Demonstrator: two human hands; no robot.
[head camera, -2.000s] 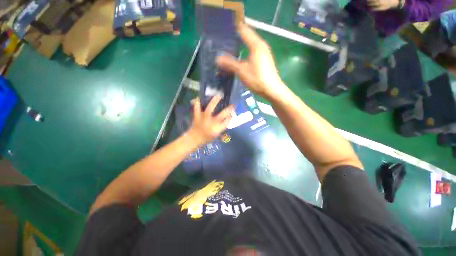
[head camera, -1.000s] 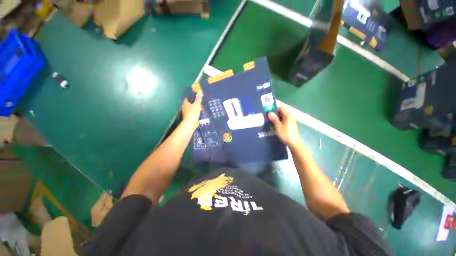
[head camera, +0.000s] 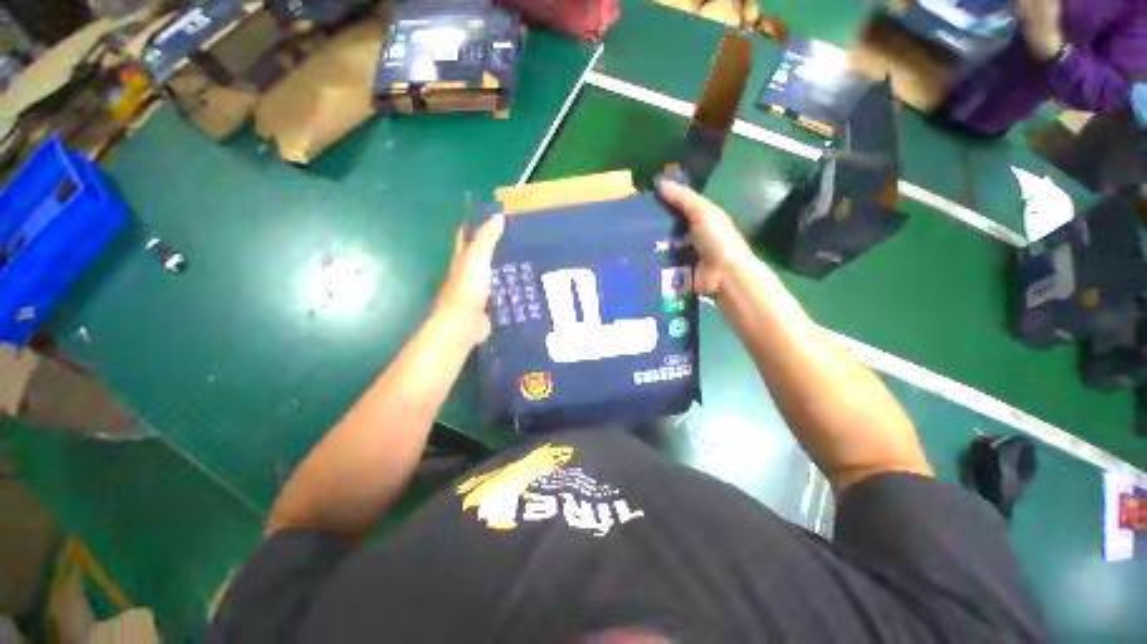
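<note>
A dark navy retail carton (head camera: 591, 315) with a white product picture and a small orange round mark is held in front of my body, its printed face up. A brown-tan flap (head camera: 566, 193) sticks out along its far edge. My left hand (head camera: 476, 271) grips its left edge near the far corner. My right hand (head camera: 704, 239) grips its right edge near the far corner. The underside of the carton and some fingertips are hidden.
Standing navy cartons (head camera: 845, 195) are on the green conveyor (head camera: 962, 296) at right. Carton bundle (head camera: 449, 57) and torn cardboard (head camera: 315, 113) lie at upper left. Blue bin (head camera: 57, 233) is at the left edge. Black object (head camera: 1001, 468) lies at right. A person in a purple sleeve (head camera: 1094, 57) is opposite.
The carton in my hands has gone from flat to opened out, with a long tan flap at its far edge. Both hands have moved towards its far corners. The standing cartons have shifted.
</note>
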